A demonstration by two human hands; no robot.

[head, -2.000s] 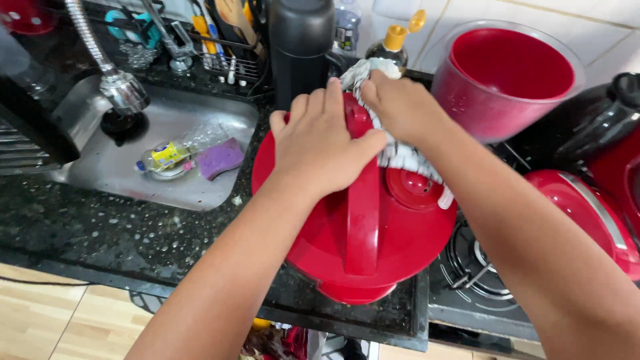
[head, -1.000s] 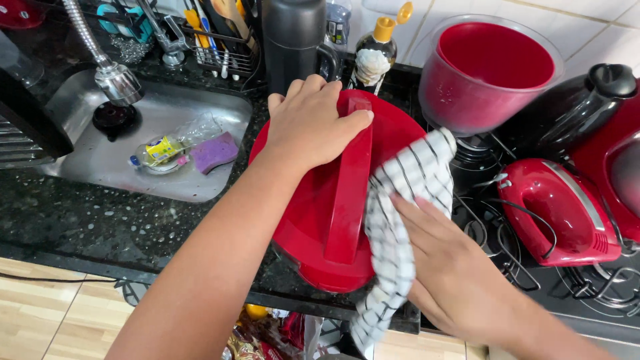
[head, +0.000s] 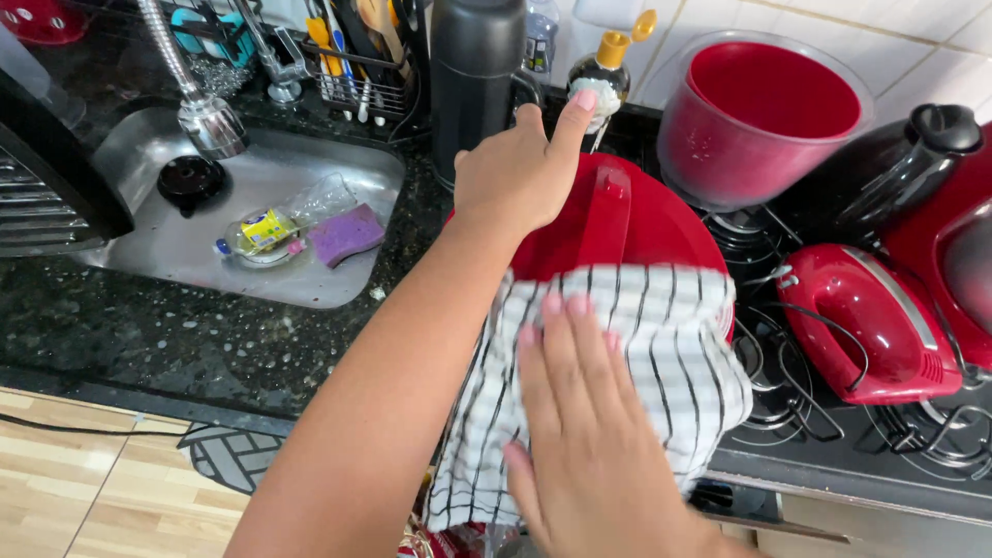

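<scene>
A round red plastic lid or container [head: 666,225] with a raised bar across its top lies on the counter's right part. Over its near half a white and black checked cloth [head: 682,349] is spread and hangs down the front. Flat on the cloth lies my right hand [head: 593,418], fingers extended and slightly blurred. My left hand [head: 519,167] is at the far left of the red piece, thumb spread from the other fingers; what its fingertips touch is hidden. Just beyond it are a black thermos [head: 474,85] and a dark bottle with a gold cap [head: 601,74].
The steel sink [head: 310,287] at left holds a purple sponge [head: 346,234], a clear plastic bottle [head: 260,236] and a black lid [head: 191,183]. On the stove to the right are a red and frosted bucket [head: 744,147], a red hand mixer [head: 868,325] and a black jug [head: 845,178].
My right hand and the cloth have moved from the far edge of the red piece, along its right side, to its near part. My left hand has shifted toward its far left edge.
</scene>
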